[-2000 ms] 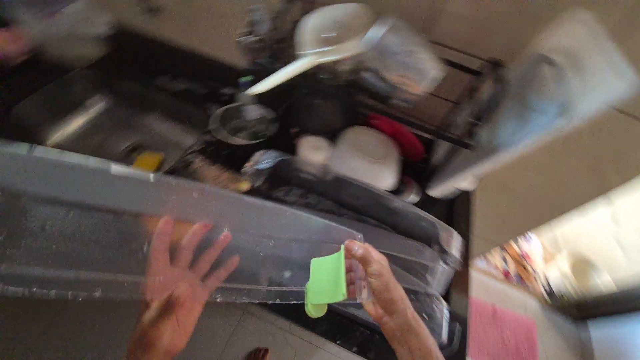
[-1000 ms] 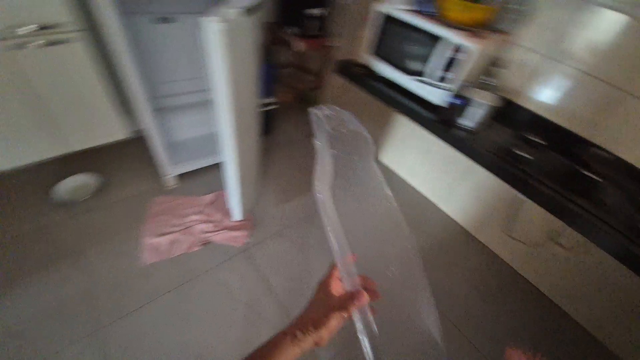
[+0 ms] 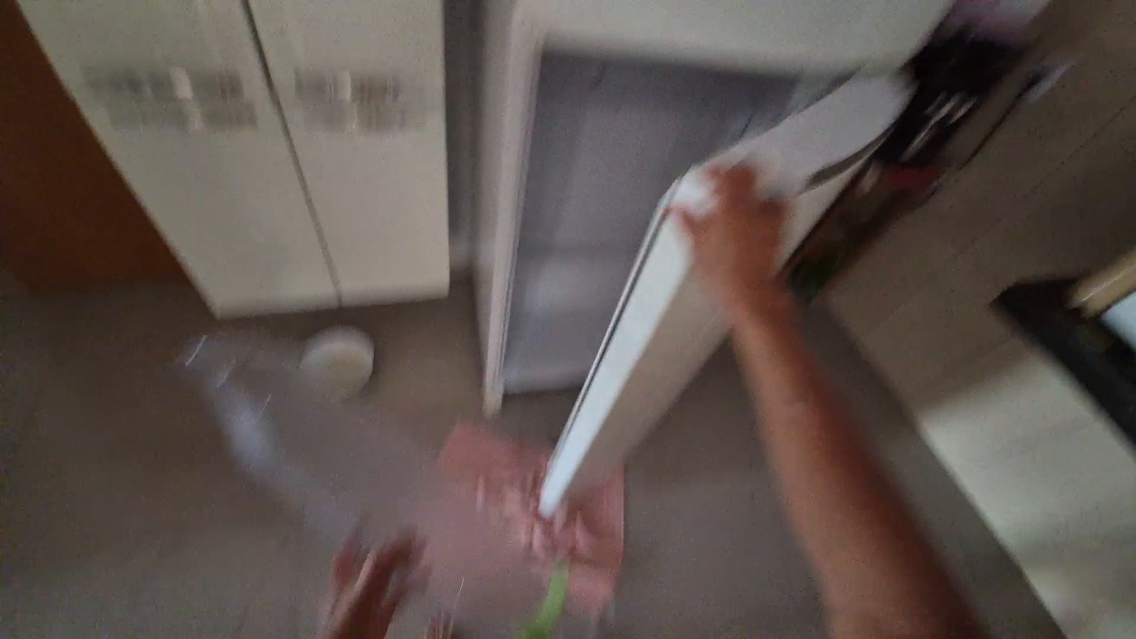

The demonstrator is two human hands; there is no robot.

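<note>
My right hand (image 3: 737,231) is on the top corner of the white refrigerator door (image 3: 657,355), which stands ajar. At the bottom edge, my left hand (image 3: 377,577) holds a clear plastic shelf or panel (image 3: 355,461), blurred by motion. A green piece (image 3: 550,603), perhaps a cloth or sponge, shows low in the view, near the panel. Behind the door is the refrigerator's grey interior (image 3: 639,204). How my right fingers sit on the far side of the door is hidden.
A pink cloth (image 3: 532,524) lies on the grey floor beneath the door's lower corner. A round white bowl or dish (image 3: 337,362) sits on the floor before the white cabinet (image 3: 355,195). A dark countertop edge (image 3: 1065,355) is at the right.
The view has turned from the sink counter to the refrigerator, now nearer. My right hand has come onto the door. The clear panel has swung to the left side of the view.
</note>
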